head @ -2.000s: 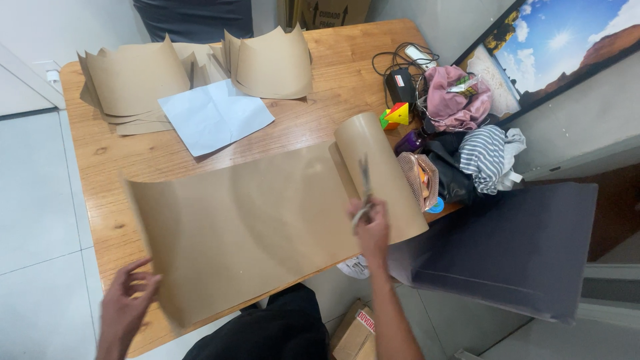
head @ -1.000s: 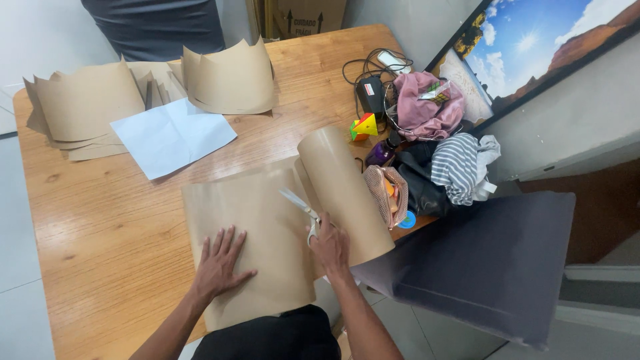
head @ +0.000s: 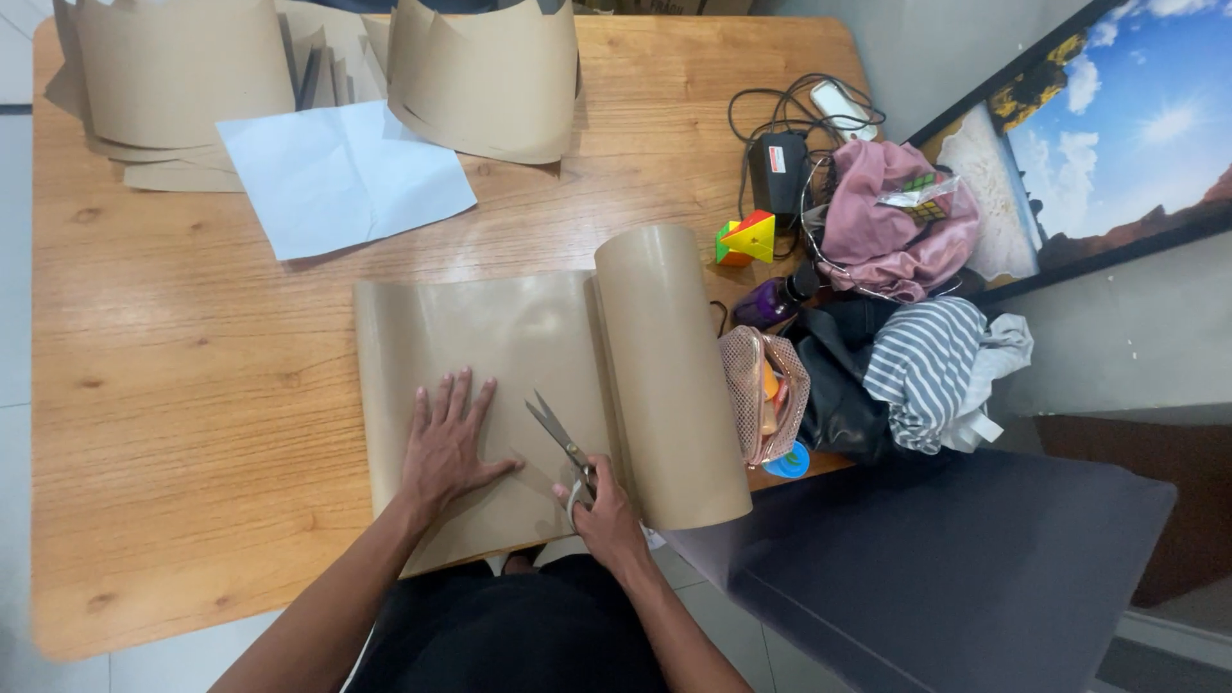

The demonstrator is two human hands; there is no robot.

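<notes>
A roll of brown kraft paper (head: 669,385) lies on the wooden table (head: 192,404), its loose sheet (head: 510,327) spread out to the left. My left hand (head: 450,443) rests flat on that sheet with the fingers apart. Over the sheet's near right part, my right hand (head: 604,515) holds a pair of scissors (head: 561,433) by the handles, the blades slightly parted and pointing up and left. Curled stacks of cut brown paper (head: 188,77) stand at the far left, and a creased white sheet (head: 351,178) lies against them.
Along the right side are a black power adapter (head: 780,173) with cables, a colourful twisty puzzle (head: 746,239), a purple bottle (head: 770,300), a mesh pouch (head: 760,395), a pink cloth (head: 881,221) and a striped cloth (head: 924,361). A dark chair (head: 924,568) adjoins the table's near right corner.
The spread part of the brown paper is shorter than two seconds ago. My left hand has moved from the sheet's left edge onto its surface. The scissors remain in my right hand.
</notes>
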